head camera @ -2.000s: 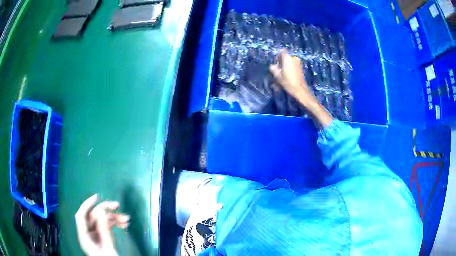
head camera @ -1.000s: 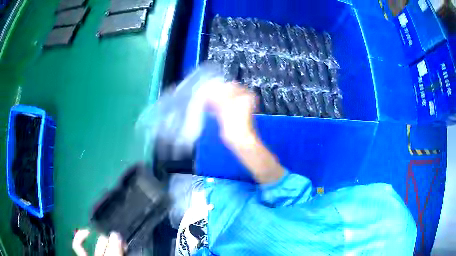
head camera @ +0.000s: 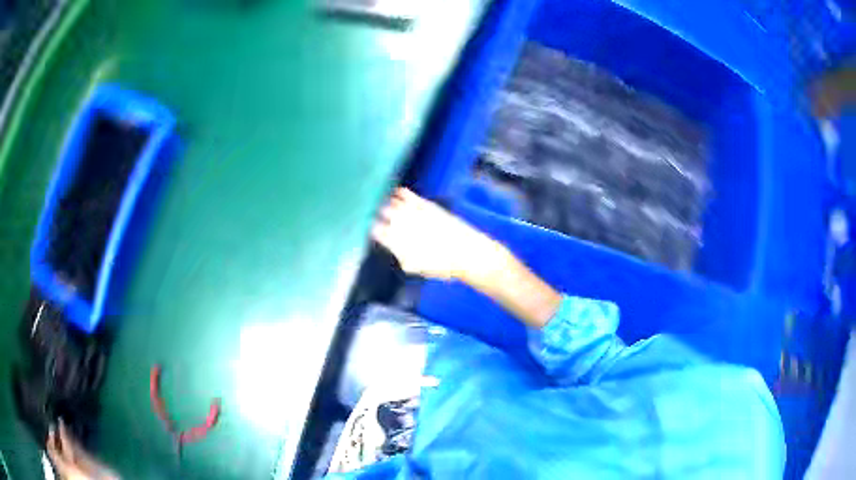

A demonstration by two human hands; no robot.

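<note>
My right hand (head camera: 432,239) is over the bench's near edge, beside the large blue box, fingers curled and blurred. Nothing shows in it, but its inner side is hidden. My left hand (head camera: 80,459) is cut off by the bottom left edge. Its fingertips are at the dark, glossy black pieces (head camera: 66,375) below the small blue bin. Whether it grips one I cannot tell. The red handles of a tool, likely pliers (head camera: 199,431), show on the green bench right of that hand.
The small blue bin (head camera: 167,155) on the bench holds dark parts. The large blue box (head camera: 601,253) at the right holds rows of dark, shiny wrapped pieces. A dark flat item (head camera: 366,17) lies at the bench's far end. The view is blurred.
The black housing and the clear bag are out of view. My left hand has moved left to the black pieces. My right hand shows no bag. The view has turned; the red handles now show.
</note>
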